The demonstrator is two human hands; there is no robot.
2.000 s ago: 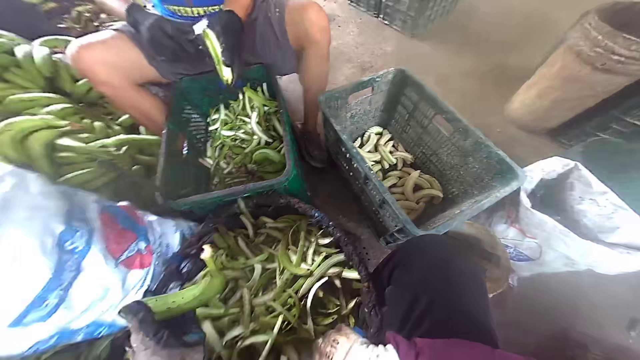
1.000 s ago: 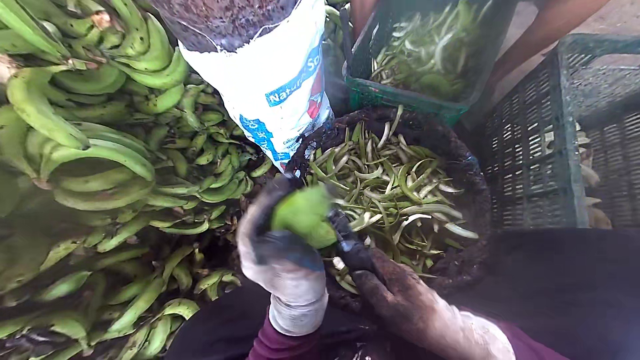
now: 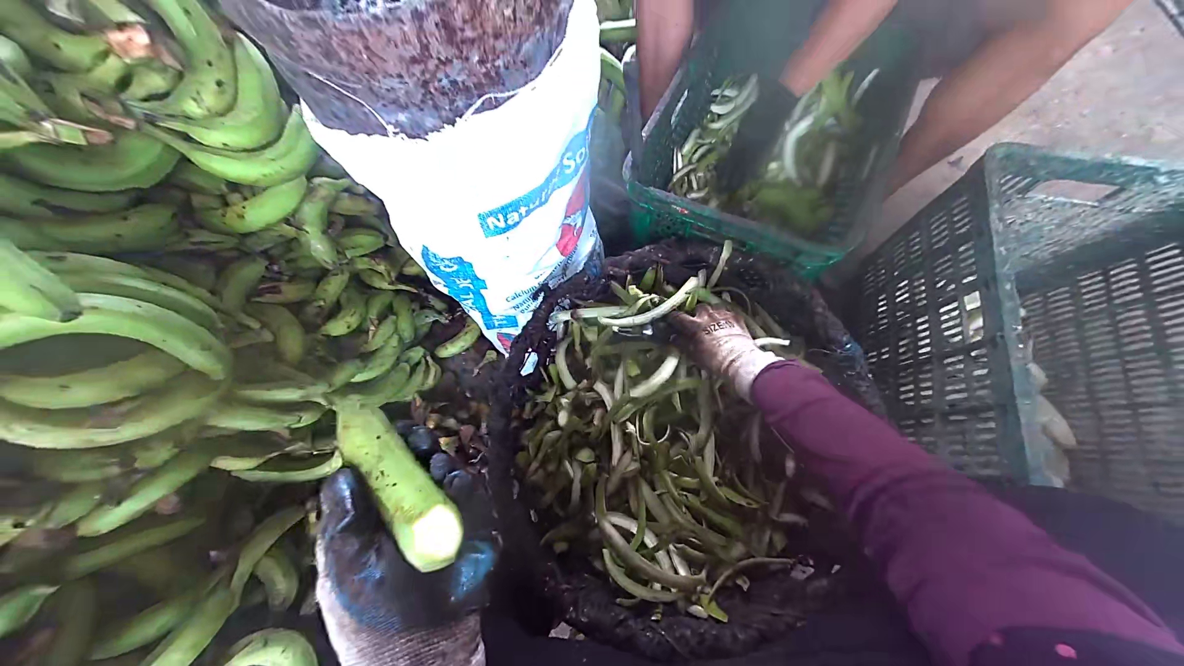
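My left hand [image 3: 398, 555], in a grey and dark-coated work glove, holds a green plantain [image 3: 396, 481] whose pale cut end points down toward me. My right hand [image 3: 717, 342], in a stained white glove below a purple sleeve, reaches into a dark-rimmed round basket [image 3: 689, 638]. Its fingers are at the green and white peel strips [image 3: 647, 453] filling the basket and are partly hidden by them; whether it grips any, or a tool, I cannot tell. To the left lies a large heap of green plantains [image 3: 120, 370].
A container wrapped in a white printed sack [image 3: 462, 194] stands behind the basket. Beyond it, another person's gloved hand [image 3: 758, 129] is in a green crate [image 3: 740, 231] of peels. A grey-green plastic crate [image 3: 1004, 314] with peeled plantains [image 3: 1050, 416] stands at right.
My hands, close together around a green piece one second ago, are now apart. My right hand has moved into the peels, while my left holds the plantain beside the basket.
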